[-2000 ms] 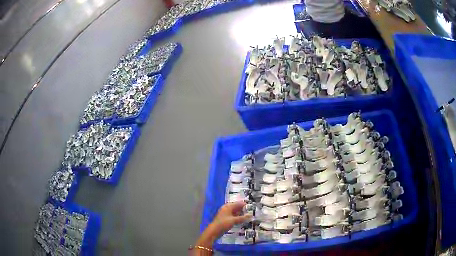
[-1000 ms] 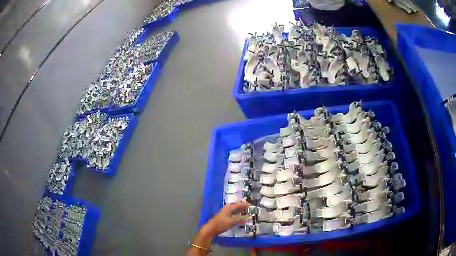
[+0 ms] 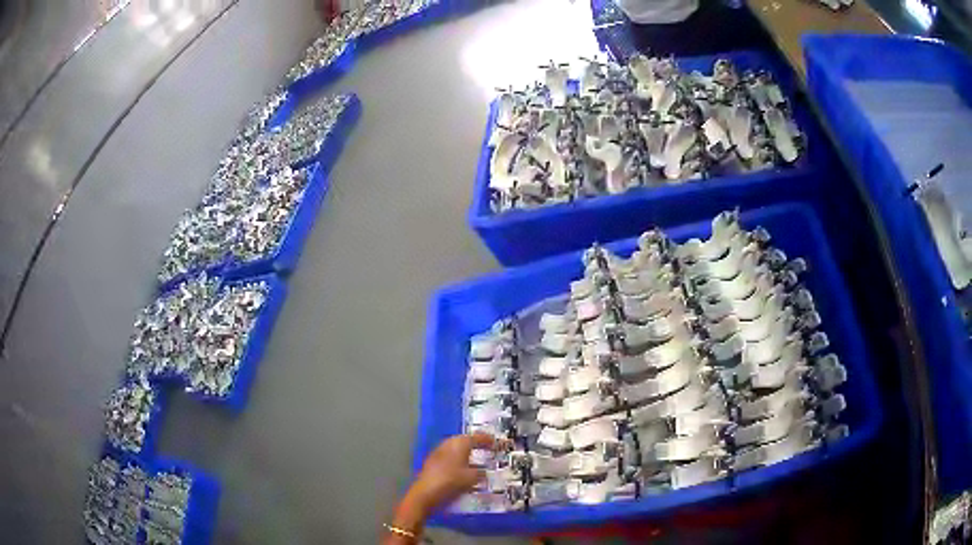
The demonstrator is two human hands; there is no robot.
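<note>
White curved units (image 3: 650,362) with dark pins lie in tight rows in the near blue crate (image 3: 682,513). My left hand (image 3: 453,468), bare with a thin bracelet, reaches from the bottom edge over the crate's front left corner. Its fingertips are at the left end of the front units. The fingers are bent and blurred, and I cannot tell whether they grip a unit. My right hand is out of the picture.
A second blue crate (image 3: 640,208) of jumbled units stands behind. More filled blue crates (image 3: 304,218) line the floor at the left. At the right is a large blue tray (image 3: 853,138) with a white unit (image 3: 943,229). Part of a person (image 3: 659,9) shows at the top.
The view has shifted, and the crates now sit further left in the picture. My left hand stays at the near crate's front left corner. More of the right-hand tray shows.
</note>
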